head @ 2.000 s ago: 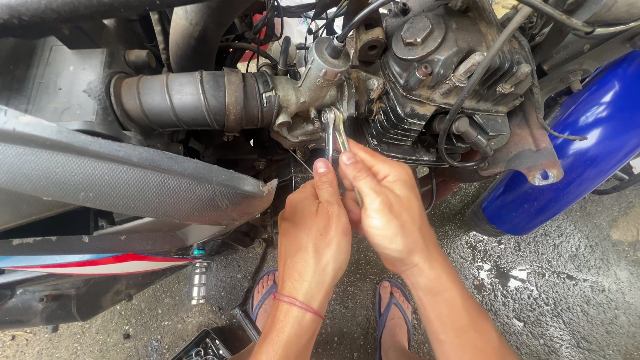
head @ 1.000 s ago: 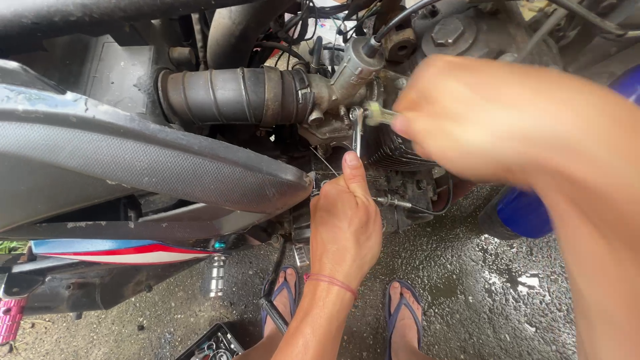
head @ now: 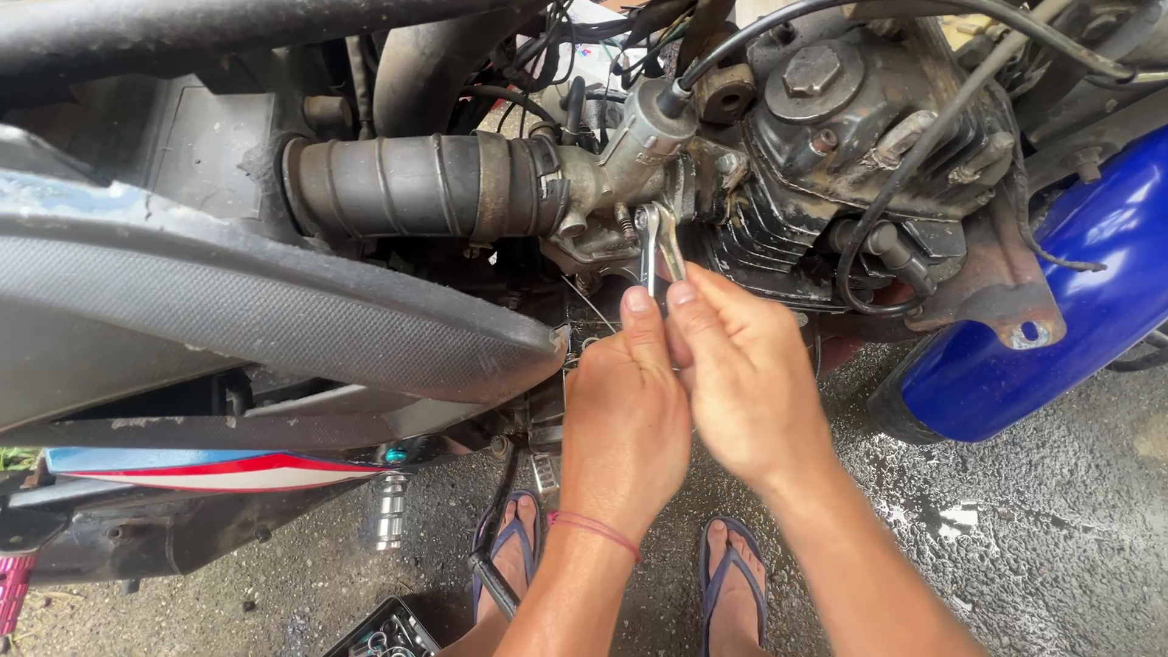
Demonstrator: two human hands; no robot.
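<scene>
My left hand (head: 625, 411) is closed on a silver wrench (head: 648, 246), thumb along its shaft, with the wrench's ring end at the flange of the carburetor (head: 630, 155). Just to its right, my right hand (head: 753, 379) grips a second, yellowish wrench (head: 672, 246), whose head is at the same flange. The two wrenches stand side by side and the hands nearly touch. A ribbed black rubber intake hose (head: 411, 187) joins the carburetor on the left, and the finned engine cylinder (head: 776, 246) lies to the right. The fastener itself is hidden under the wrench heads.
A grey plastic body panel (head: 319, 319) juts in from the left. A black cable (head: 876, 210) loops over the engine, beside a metal bracket (head: 995, 283). The blue fender (head: 1068, 310) is at the right. A box of tools (head: 388, 634) sits on wet ground near my sandaled feet.
My right hand, raised and blurred over the engine one second ago, has come down beside my left hand, its wrench now alongside the silver one. My left hand still holds the silver wrench.
</scene>
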